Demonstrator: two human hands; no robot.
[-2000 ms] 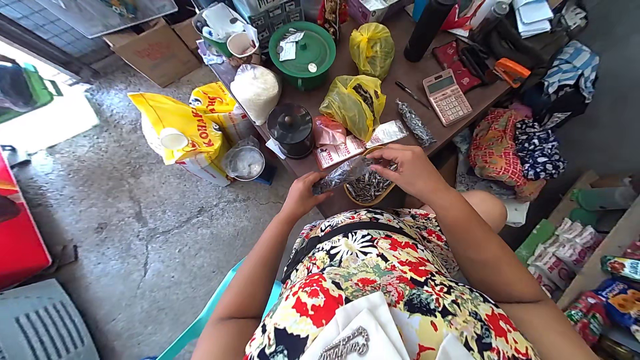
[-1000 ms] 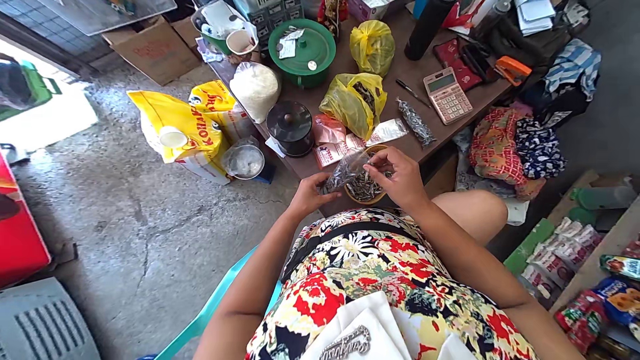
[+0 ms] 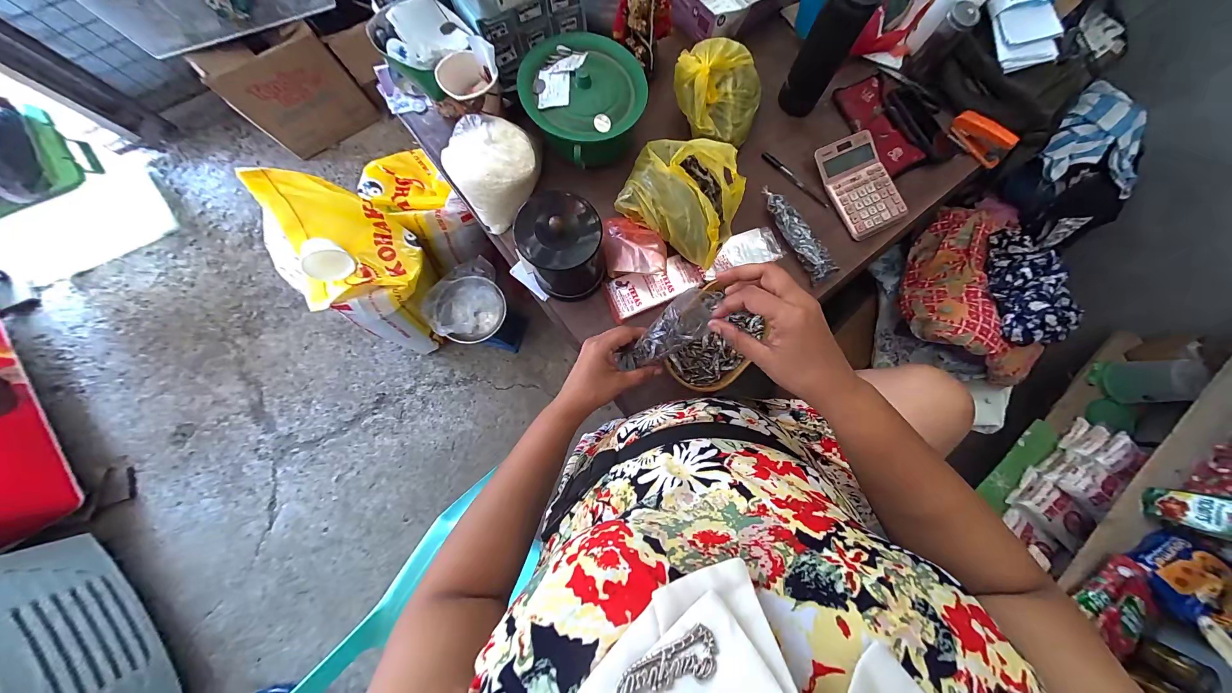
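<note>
A bowl of small dried fish (image 3: 714, 358) stands at the near edge of the brown table, partly under my hands. My left hand (image 3: 608, 368) grips the lower end of a clear plastic bag (image 3: 674, 325) with some of the same dark, silvery pieces inside. The fingers of my right hand (image 3: 776, 325) are at the bag's upper end, over the bowl; whether they pinch the plastic is hard to tell. A filled, narrow plastic bag (image 3: 801, 234) lies on the table beyond my right hand. Packets of small plastic bags (image 3: 657, 288) lie just behind the bowl.
Behind are a black lidded jar (image 3: 559, 244), yellow plastic bags (image 3: 685, 197), a green lidded pot (image 3: 582, 96), a bag of white grains (image 3: 491, 171), a pen (image 3: 795, 180) and a pink calculator (image 3: 859, 183). Yellow sacks (image 3: 356, 236) and a metal bowl (image 3: 466, 308) stand left of the table.
Two seconds ago both hands held the bag stretched level over the bowl. My left hand has since lowered a little, the bag is tilted, and more of the bowl shows.
</note>
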